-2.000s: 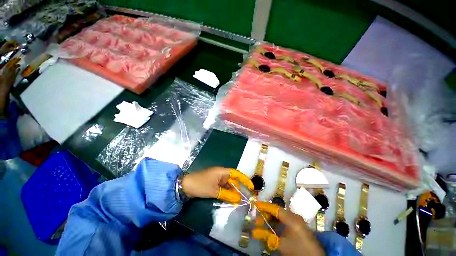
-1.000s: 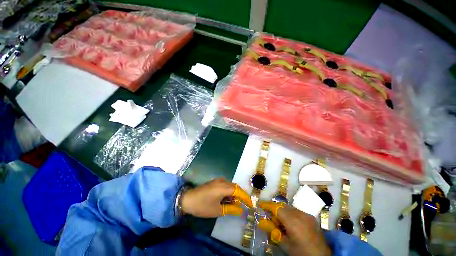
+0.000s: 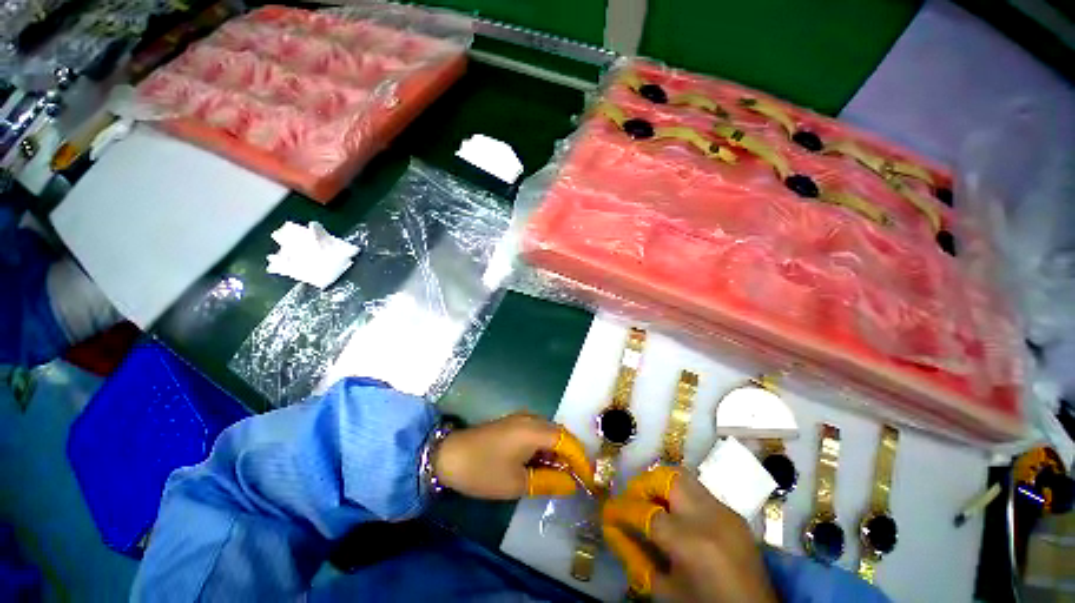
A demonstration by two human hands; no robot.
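Note:
My left hand (image 3: 507,458), with orange finger cots, pinches something thin, clear and shiny over the white mat (image 3: 931,563). My right hand (image 3: 690,530), also in orange cots, is bent close beside it; what its fingertips hold is blurred and hidden. Below them a gold watch band (image 3: 582,558) shows partly. A gold wristwatch with a dark dial (image 3: 615,425) lies just above my hands. Several more gold watches lie in a row to the right. A white half-round pad (image 3: 757,412) and a white square wipe (image 3: 737,477) lie on the watches between them.
A pink tray (image 3: 707,253) under clear film holds several watches behind the mat. Another pink tray (image 3: 309,94) stands far left. Clear plastic film (image 3: 407,265), a crumpled wipe (image 3: 309,254) and a blue basket (image 3: 147,442) are left. A short stick (image 3: 977,504) lies at the right. Another person's sleeve (image 3: 26,289) shows left.
My hands have drawn closer together, and the pale strands seen between them earlier are now barely visible. My right fingers have curled in. The whole view has shifted slightly.

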